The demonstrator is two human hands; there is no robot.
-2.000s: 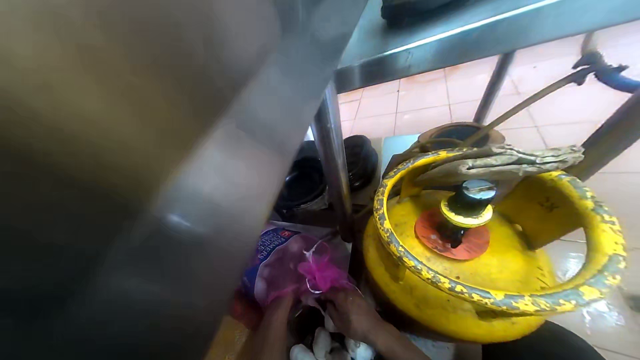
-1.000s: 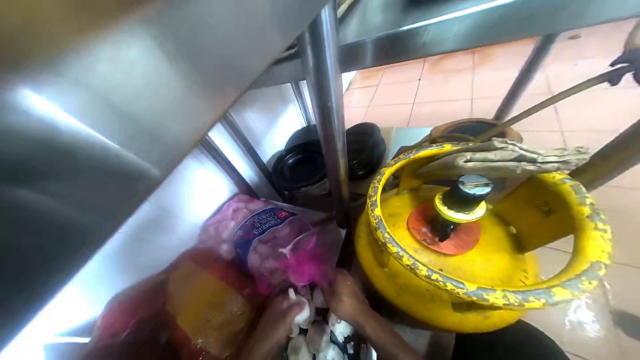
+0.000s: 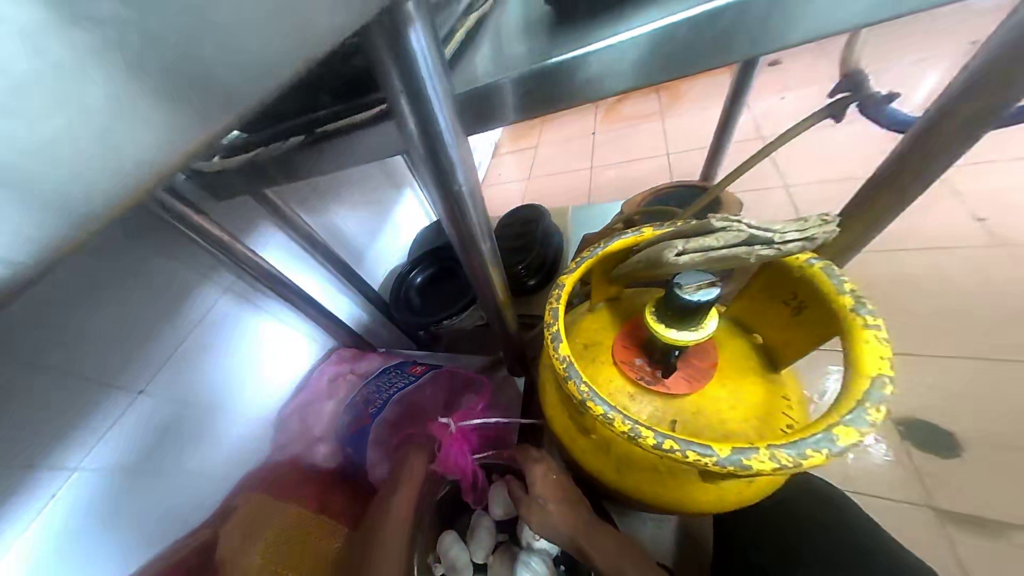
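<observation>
A pink mesh bag of pale bulbs, apparently garlic (image 3: pixel 316 404), with a blue label, lies at the lower left. Its bunched bright pink neck (image 3: pixel 460 456) has a white string around it and hangs over a dark round container (image 3: pixel 428 524). White bulbs (image 3: pixel 482 534) fill the part of the container in view. My left hand (image 3: pixel 412 464) is against the bag beside the neck, its fingertips hidden. Just right of the neck, my right hand (image 3: pixel 544 492) has bent fingers at the string and by a bulb; whether it grips either is unclear.
A yellow gas cylinder (image 3: pixel 592 456) stands close to my right hand, folded cardboard (image 3: pixel 728 244) on its collar. Steel table legs (image 3: pixel 452 176) and black bowls (image 3: pixel 432 288) are beyond the bag. A red mesh sack (image 3: pixel 280 480) lies lower left. Overhead is a steel surface (image 3: pixel 144 88).
The view has shifted, showing more of the bag and the wall than two seconds ago. A white bulb seen between my hands a second ago no longer shows there.
</observation>
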